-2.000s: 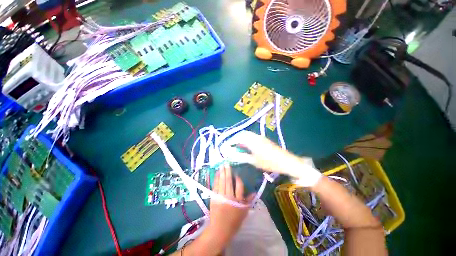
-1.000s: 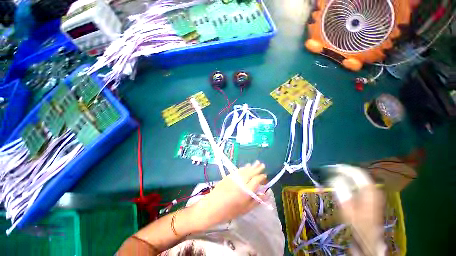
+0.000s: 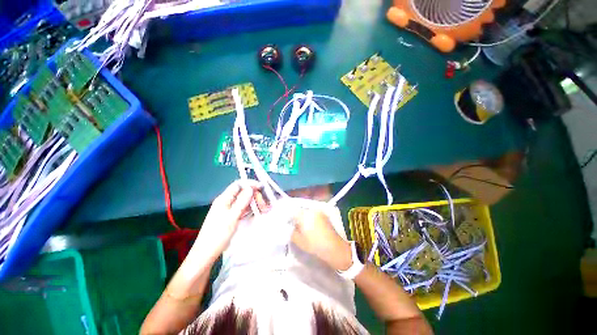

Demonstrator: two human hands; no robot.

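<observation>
My left hand [image 3: 239, 204] is at the bench's front edge, its fingers closed on a white ribbon cable [image 3: 243, 141] that runs up to the slim yellow board [image 3: 224, 102]. My right hand [image 3: 315, 229] is bent in front of my body beside the cable ends; what its fingers hold is washed out. The green main board [image 3: 257, 154] lies flat behind my left hand. A smaller green connector board [image 3: 323, 129] touches its right side, with white cables looping from it. The yellow key board [image 3: 379, 84] lies at the right, its ribbons hanging over the bench edge.
Two black speakers [image 3: 269, 57] lie behind the boards. Blue trays [image 3: 124, 98] are at left and back. A yellow basket [image 3: 495, 252] of cabled boards is below right, green crates [image 3: 82, 288] below left. An orange fan [image 3: 445, 39] and a wire reel [image 3: 479, 102] are at right.
My right hand has come back from the yellow basket to my front. My left hand has moved left and now pinches the cable. The view has shifted, so the boards appear higher.
</observation>
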